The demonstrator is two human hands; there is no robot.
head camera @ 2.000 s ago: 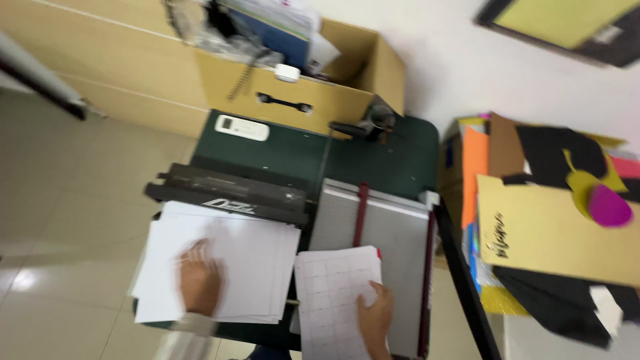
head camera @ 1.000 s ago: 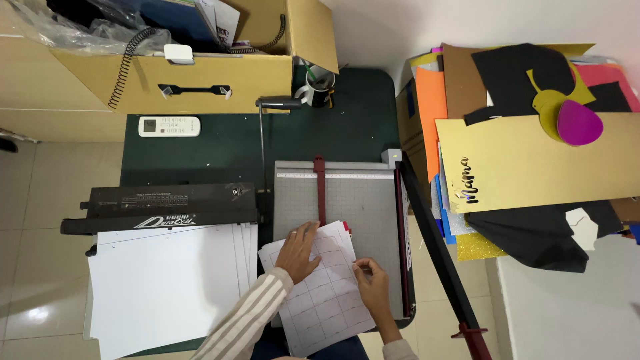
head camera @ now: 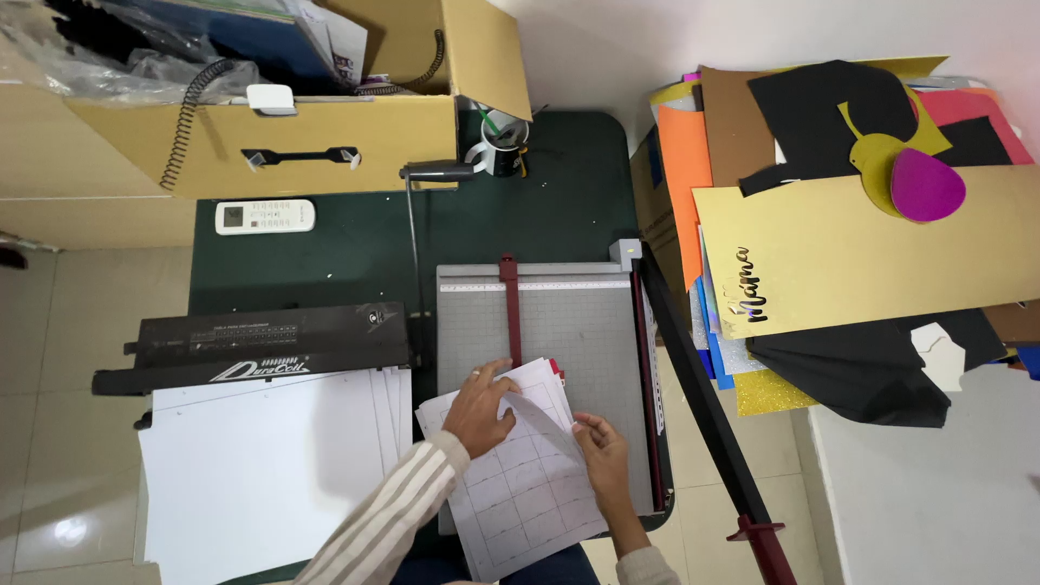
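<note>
A stack of sheets printed with grids [head camera: 520, 496] lies tilted over the lower part of a grey guillotine paper cutter [head camera: 577, 333]. My left hand [head camera: 481, 410] rests on the stack's upper part, fingers spread. At the stack's right edge, my right hand [head camera: 601, 451] pinches the lifted edge of the top sheet between thumb and fingers. The cutter's dark red guide [head camera: 510, 313] crosses its bed just above the stack. Left of it, a pile of white sheets [head camera: 260, 463] sits against a black coil binding machine [head camera: 276, 341].
The cutter's black blade arm [head camera: 707, 398] stands swung out to the right. Behind are a cardboard box [head camera: 325, 154], a mug with pens [head camera: 502, 150] and a white remote control [head camera: 265, 217]. Coloured card and paper, with a gold sheet [head camera: 861, 252], are piled at the right.
My left hand has left the white pile, where it was two seconds ago, and come to the gridded stack. The top gridded sheet's edge is now lifted at my right hand.
</note>
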